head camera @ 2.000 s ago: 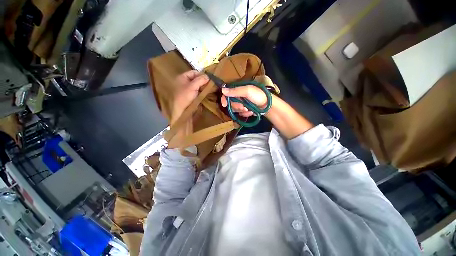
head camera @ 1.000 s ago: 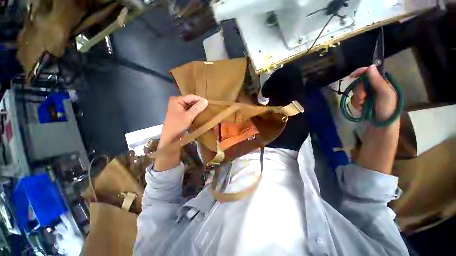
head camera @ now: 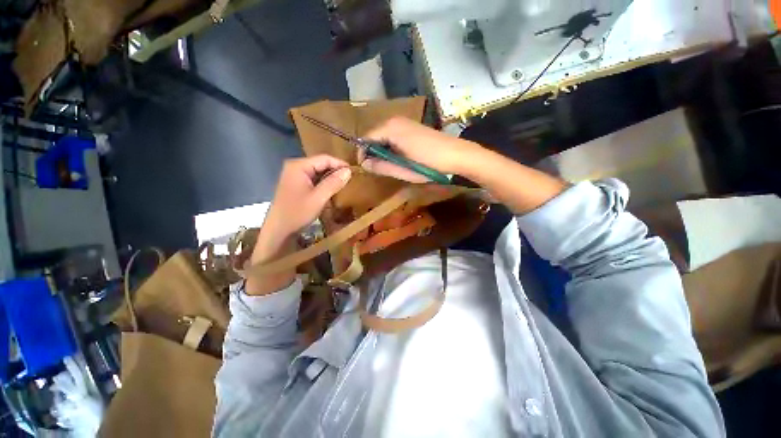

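A tan handbag (head camera: 462,224) lies in my lap with its mouth open, an orange-red lining patch (head camera: 396,233) showing inside. One handle loop (head camera: 402,323) hangs toward my body, and another strap crosses over my left wrist. My left hand (head camera: 304,195) pinches the bag's top edge between thumb and fingers. My right hand (head camera: 407,150) is at the same edge, close to the left fingertips, holding green-handled scissors (head camera: 398,161). The dark blades point up and left over the bag's outer panel. Whether the right fingertips also touch the bag edge is unclear.
A white machine table (head camera: 548,51) with a worn yellowish edge stands ahead to the right. Tan bags (head camera: 167,376) are heaped at the lower left, near blue bins (head camera: 36,321). Brown material (head camera: 736,299) and a white sheet (head camera: 728,229) lie to the right.
My right hand has come in from the far right with the scissors to the bag's top edge. The blades now point left. My left hand still pinches the edge.
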